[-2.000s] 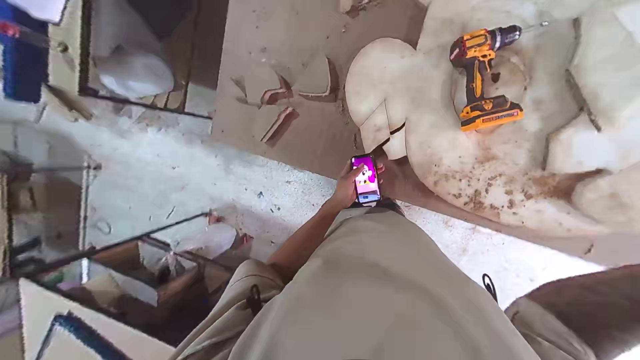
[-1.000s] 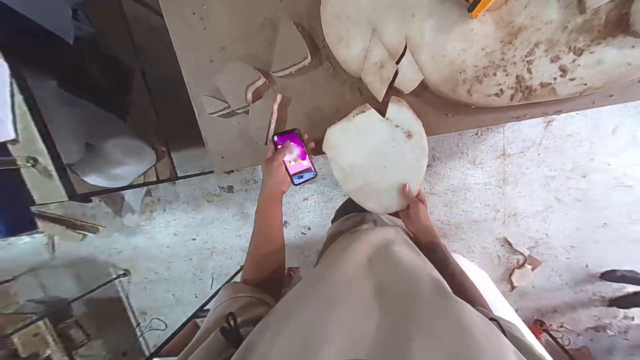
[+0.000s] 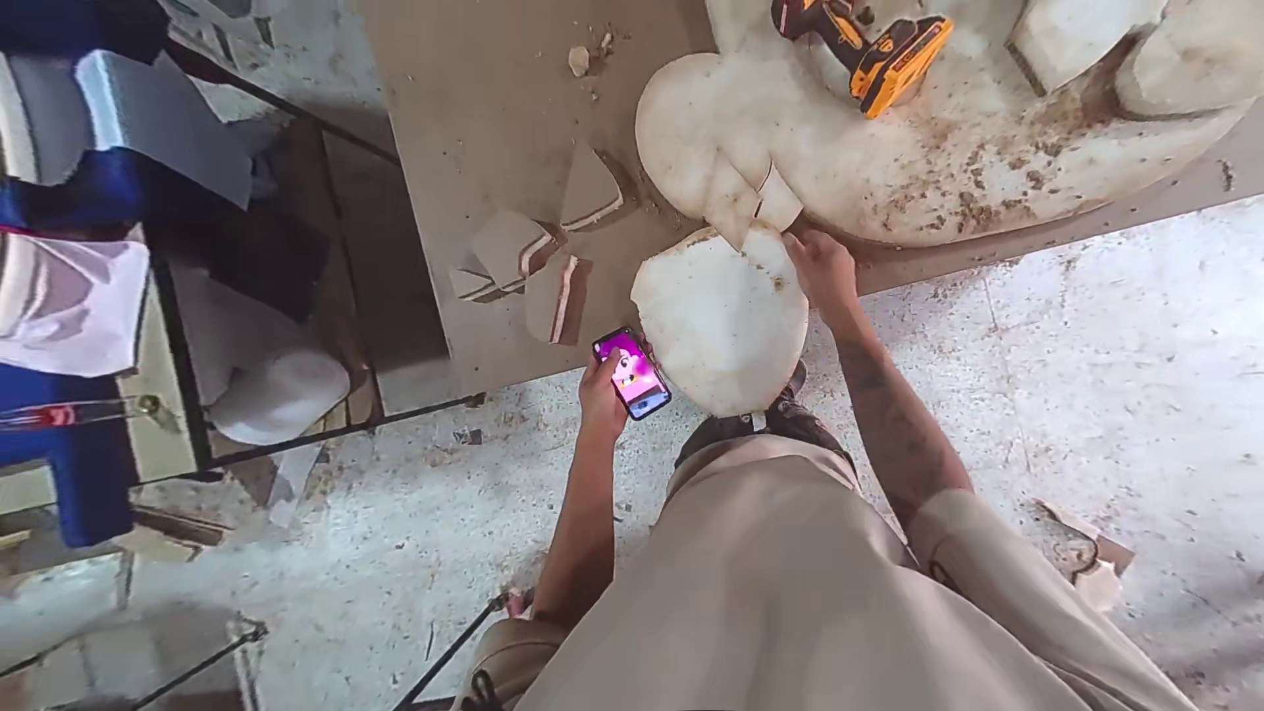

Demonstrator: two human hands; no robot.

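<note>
My left hand (image 3: 604,390) holds a smartphone (image 3: 632,373) with a lit pink picture on its screen. Just right of the phone, a rounded, pale, flat foam-like piece (image 3: 726,321) overhangs the table's near edge. At that piece's upper right edge is my right hand (image 3: 822,269), fingers bent; whether it grips the rim cannot be told. Two small angular pieces, one a pointed pale piece (image 3: 731,197), lie at the top of the rounded one, against a large pale curved shape (image 3: 889,168). On this shape rests a yellow and black cordless drill (image 3: 869,49), partly cut off by the frame.
Several small cut pieces (image 3: 591,188) lie on the brown tabletop (image 3: 474,118) at left. Beyond the table's left side stands a dark-framed rack (image 3: 341,217) with pale offcuts. Scraps (image 3: 1096,558) lie on the floor at right. Thicker pale pieces (image 3: 1076,39) sit at upper right.
The rounded piece, absent from the earliest frame, was in my right hand one second ago. My right hand has moved from its lower right edge to its upper right edge. The phone stays in my left hand.
</note>
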